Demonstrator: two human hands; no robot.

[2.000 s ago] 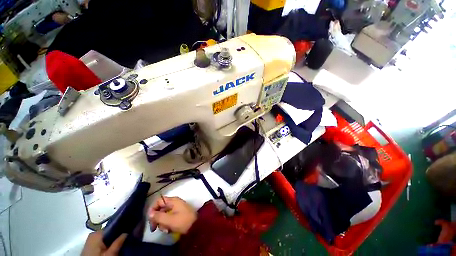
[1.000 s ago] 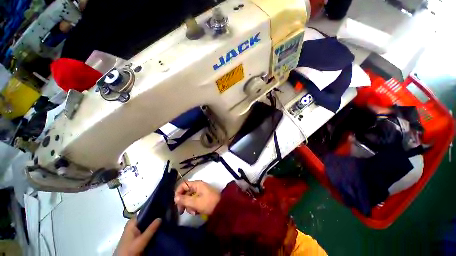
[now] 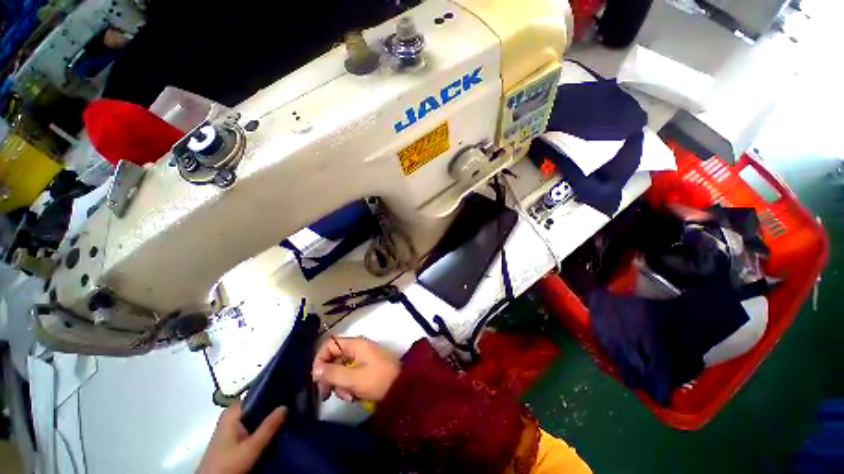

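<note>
A navy cut piece (image 3: 285,370) stands up from the front edge of the lockstitch machine bed, its narrow end near the needle area. My left hand (image 3: 242,439) grips its lower left side, thumb on the cloth. My right hand (image 3: 356,368) is closed on an awl-like tool (image 3: 335,344); its thin shaft points up left beside the piece and a bit of yellow handle shows below the fist. Whether the tip touches the cloth cannot be told. More navy cloth lies below, partly hidden by my hands and the dark red sleeve.
The cream machine head (image 3: 305,139) arches over the bed. Open dark snips (image 3: 361,300) on a black cord and a flat black phone-like rectangle (image 3: 470,250) lie right of the needle. Navy-and-white pieces (image 3: 606,139) lie at the machine's right end. A red basket (image 3: 803,278) holds dark pieces.
The view has shifted, moving the machine and basket within the picture. My left hand still holds the navy piece and my right hand still holds the tool close beside it.
</note>
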